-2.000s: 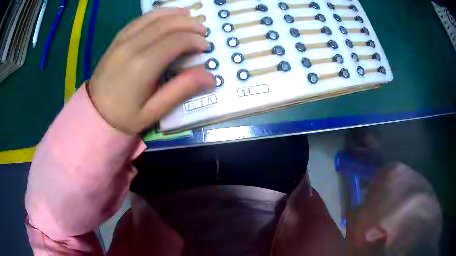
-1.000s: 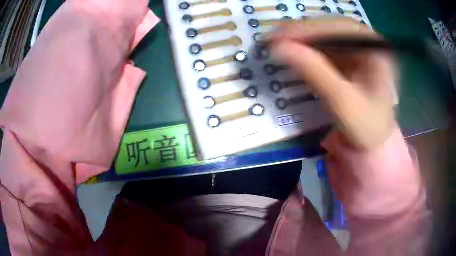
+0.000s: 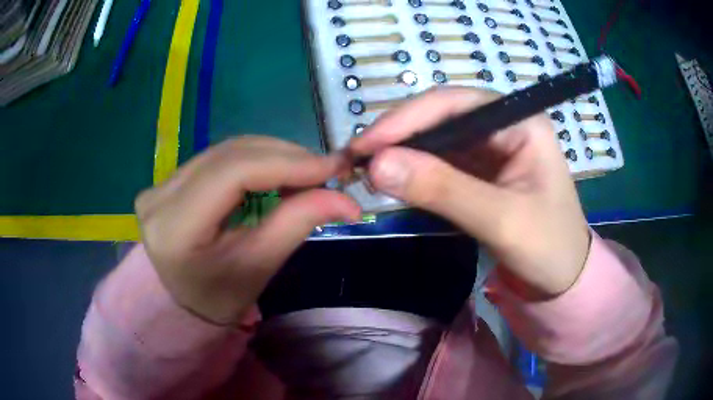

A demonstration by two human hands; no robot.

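Note:
My right hand (image 3: 477,176) holds the black test probe (image 3: 500,108), which slants up to the right to a silver end with a red wire. My left hand (image 3: 234,211) is beside it, thumb and forefinger nearly together in front of the foam tray's near left corner. The fingertips of both hands meet around something small, perhaps a speaker unit (image 3: 356,173); it is mostly hidden and blurred. The white foam tray (image 3: 332,94) lies behind the hands, with rows of dumbbell-shaped slots and dark-rimmed speaker units at their ends.
A blue pen (image 3: 129,43) and a white pen (image 3: 103,21) lie at the upper left, beside stacked layered sheets (image 3: 47,47). Yellow tape (image 3: 170,94) and blue tape (image 3: 207,78) cross the green mat. A white perforated strip (image 3: 696,90) is at far right.
My left hand has come back into view and met my right hand at the tray's near left. My right hand has moved left with the probe. The green sign is now mostly covered.

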